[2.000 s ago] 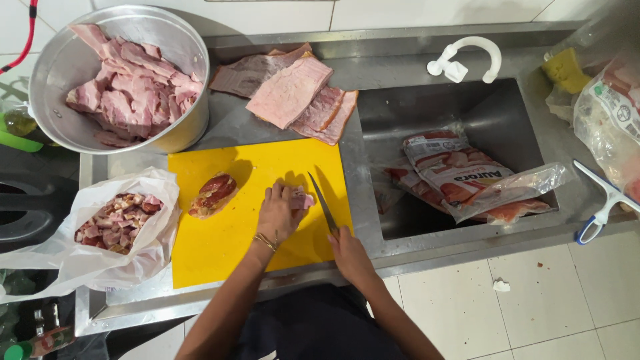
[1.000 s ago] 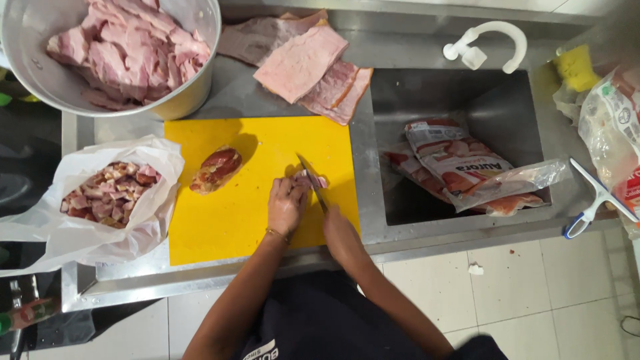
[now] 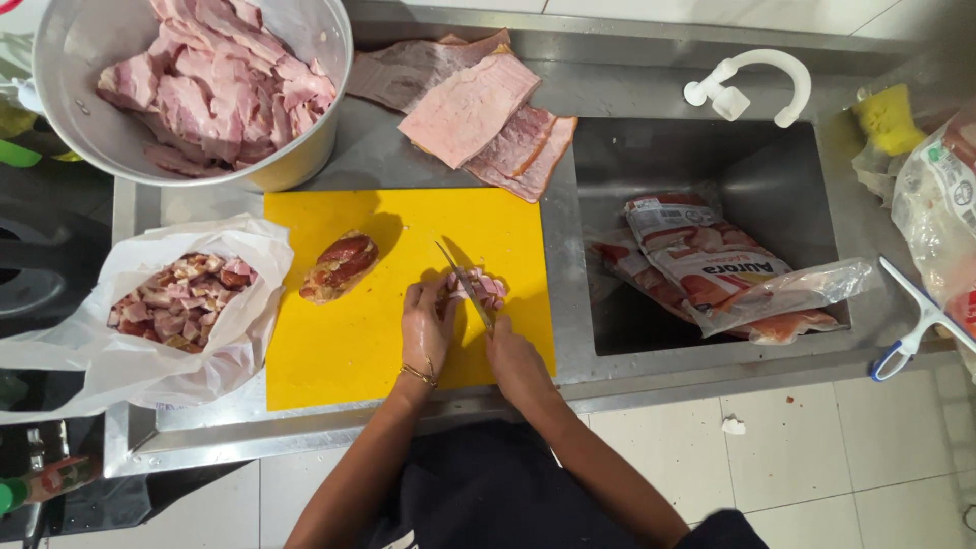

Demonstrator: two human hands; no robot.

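On a yellow cutting board point(image 3: 328, 358), my left hand point(image 3: 427, 328) presses against a small piece of smoked meat, partly hidden under its fingers. My right hand point(image 3: 518, 358) grips a kitchen knife point(image 3: 467, 288), its curved blade lying over the diced pink meat point(image 3: 488, 284) just right of my left fingertips. A reddish-brown chunk of smoked meat point(image 3: 343, 265) rests on the left part of the board. Left of the board, a white plastic bag point(image 3: 259, 305) stands open with diced meat point(image 3: 171, 301) in it.
A large aluminium pot point(image 3: 324, 145) of sliced bacon stands at the back left. Bacon slabs point(image 3: 469, 107) lie behind the board. The sink point(image 3: 640, 152) holds Aurora bacon packages point(image 3: 709, 252). A white faucet point(image 3: 770, 57), a squeegee point(image 3: 915, 328), a yellow sponge point(image 3: 888, 118) and plastic packaging point(image 3: 938, 191) are at right.
Cut pieces now lie spread under and right of the blade, where fewer showed earlier. The knife, seen beside the meat two seconds ago, is now over it. The chunk at left has stayed put.
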